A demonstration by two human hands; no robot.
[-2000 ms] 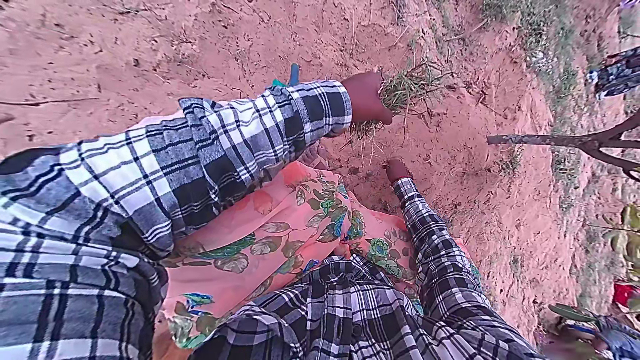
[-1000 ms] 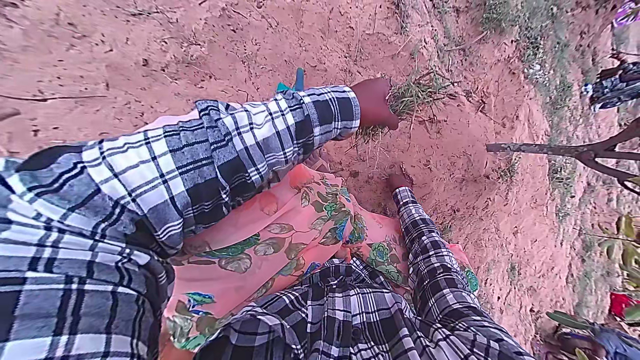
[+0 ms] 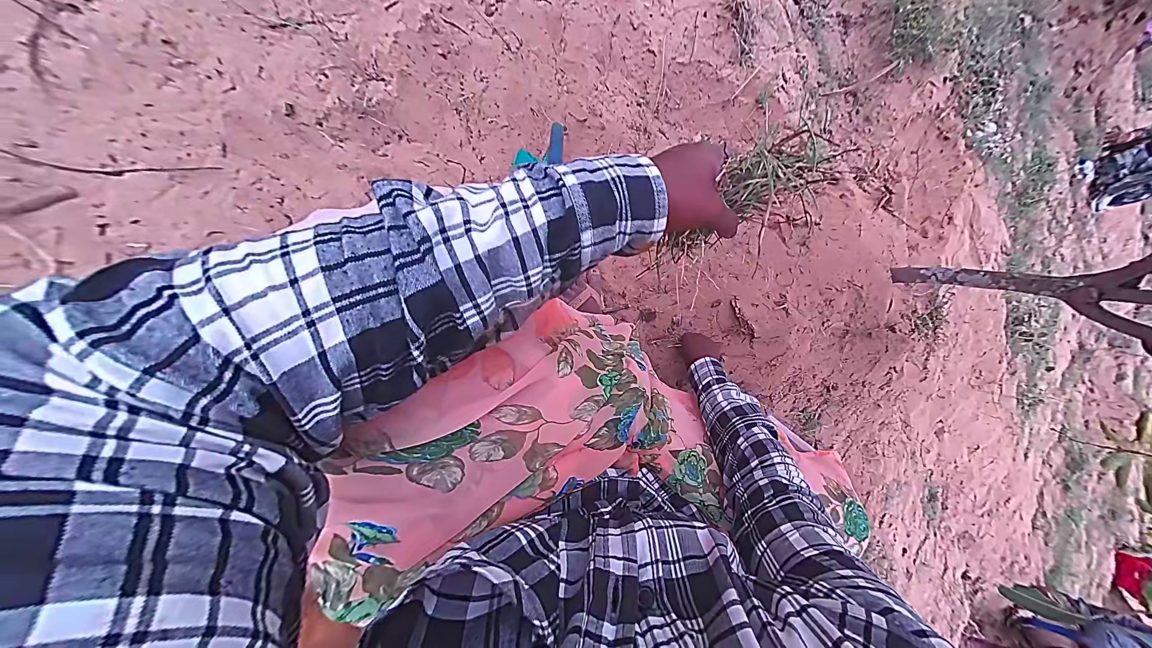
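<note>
My left hand [image 3: 697, 191] is closed around a tuft of green grass [image 3: 774, 175], whose blades stick out past the fingers while thin stems and roots hang below. My right hand [image 3: 697, 346] is low against the reddish soil, beside the hem of a pink floral cloth [image 3: 540, 423]. Its fingers are mostly hidden, so what it holds, if anything, cannot be told. Loose dry stems lie between the two hands. A blue and teal object [image 3: 551, 148] shows just beyond my left sleeve, partly covered by it.
Reddish bare soil [image 3: 855, 360] with twigs and dry bits surrounds the hands. A forked branch [image 3: 1017, 281] reaches in from the right. Grass patches [image 3: 1035, 180] run along the right side. A dark object [image 3: 1120, 171] and a red item [image 3: 1132, 576] are at the right edge.
</note>
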